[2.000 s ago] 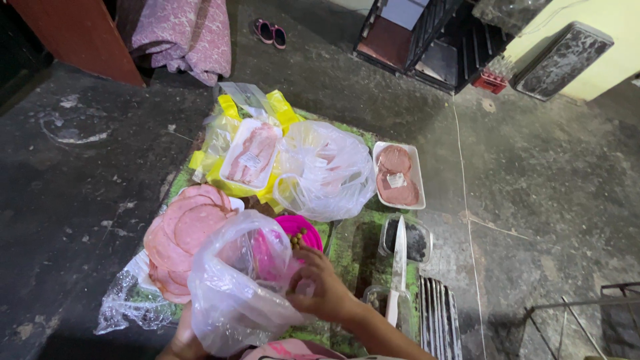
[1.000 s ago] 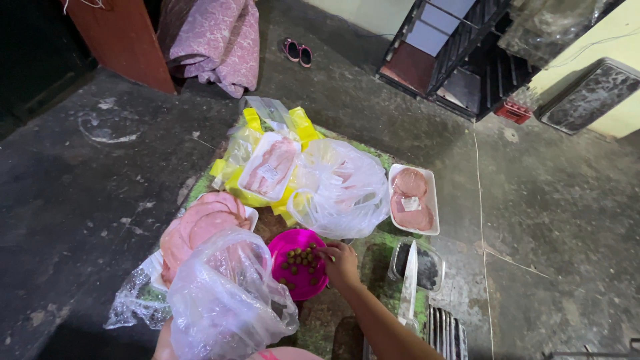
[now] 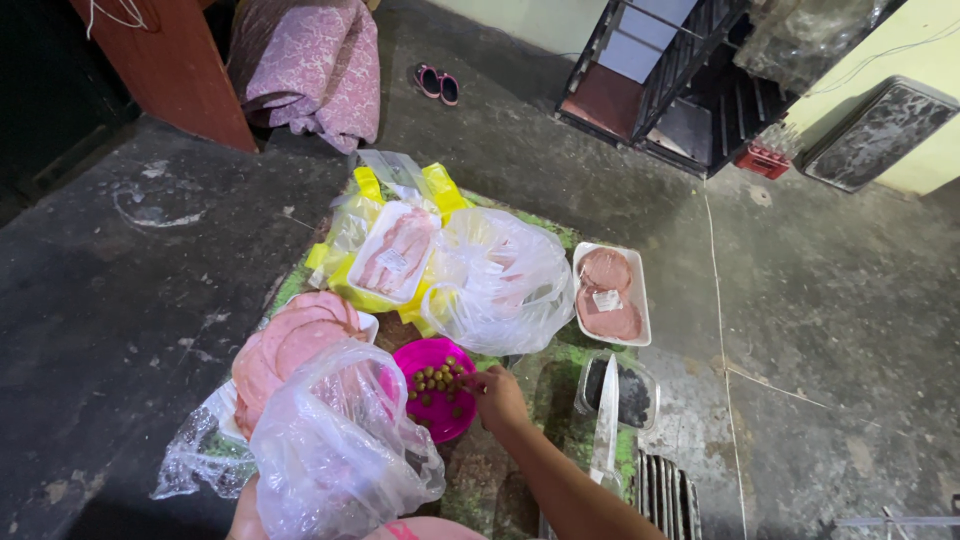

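Observation:
My left hand (image 3: 246, 514) holds a translucent plastic bag (image 3: 337, 450) at the lower left; the bag covers most of its fingers. My right hand (image 3: 499, 397) reaches over the right rim of a magenta plastic bowl (image 3: 442, 429), its fingertips at the green olives (image 3: 436, 377) inside. Whether they pinch one cannot be told. Sliced ham (image 3: 285, 337) lies on a white tray left of the bowl, partly behind the bag. Beyond the bowl, a knotted plastic bag (image 3: 502, 285) sits beside a wrapped tray of bacon-like slices (image 3: 395, 251).
A knife (image 3: 606, 420) lies over the edge of a clear container (image 3: 652, 405) of dark pieces. Behind it is a tray of round meat slices (image 3: 609, 296). A ridged metal item (image 3: 666, 495) lies near the lower right. A black rack (image 3: 637, 135) and shoes (image 3: 436, 84) are farther back.
My right hand has moved from the mouth of the held bag to the right side of the magenta bowl. The bag now sits left of the bowl, leaving more olives visible.

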